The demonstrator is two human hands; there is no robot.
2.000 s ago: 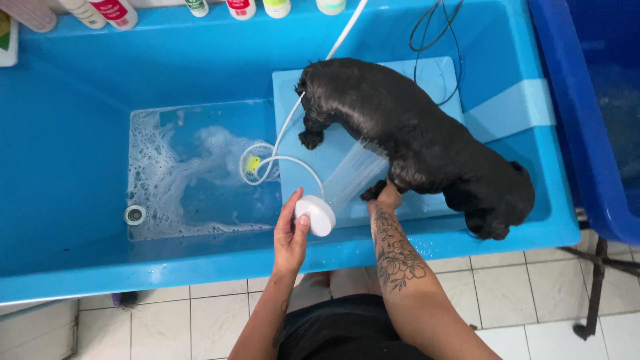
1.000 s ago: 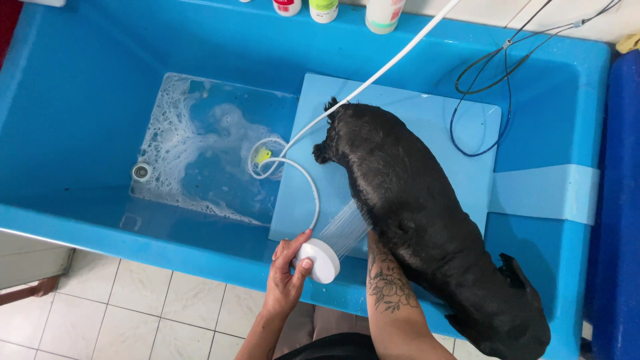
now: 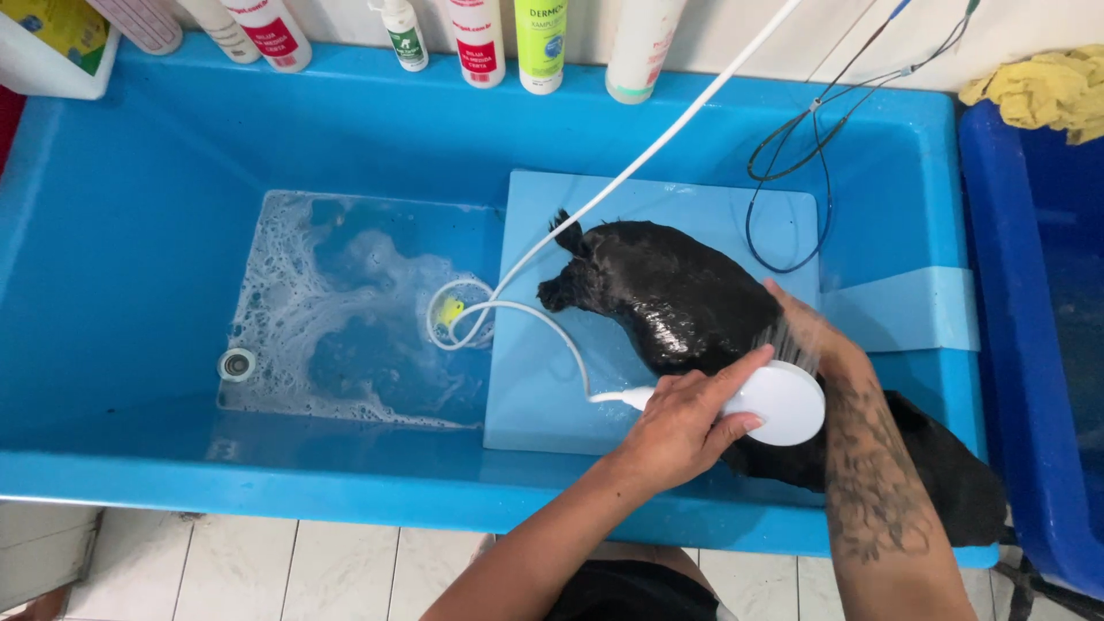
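Observation:
A wet black dog [image 3: 681, 285] stands on a light blue platform [image 3: 552, 345] in a blue tub, its head at the lower right. My left hand [image 3: 690, 414] grips a white shower head [image 3: 780, 404], and water sprays from it onto the dog's back. Past the shower head, my right hand [image 3: 806, 323] rests against the dog's far side; its fingers are partly hidden by the spray and fur. The white hose [image 3: 664, 138] runs from the handle, loops beside the platform and rises to the upper right.
Foamy water lies around the drain [image 3: 236, 365] at the left. Several bottles [image 3: 542, 43] line the tub's back rim [image 3: 362, 65]. Looped cables [image 3: 815, 164] hang at the right rear. A dark blue tub [image 3: 992, 259] with a yellow cloth [image 3: 1039, 90] adjoins at right.
My left hand has moved the shower head right, over the dog. My right hand, low by the dog's front leg two seconds ago, is now at its far side. The dog has turned somewhat.

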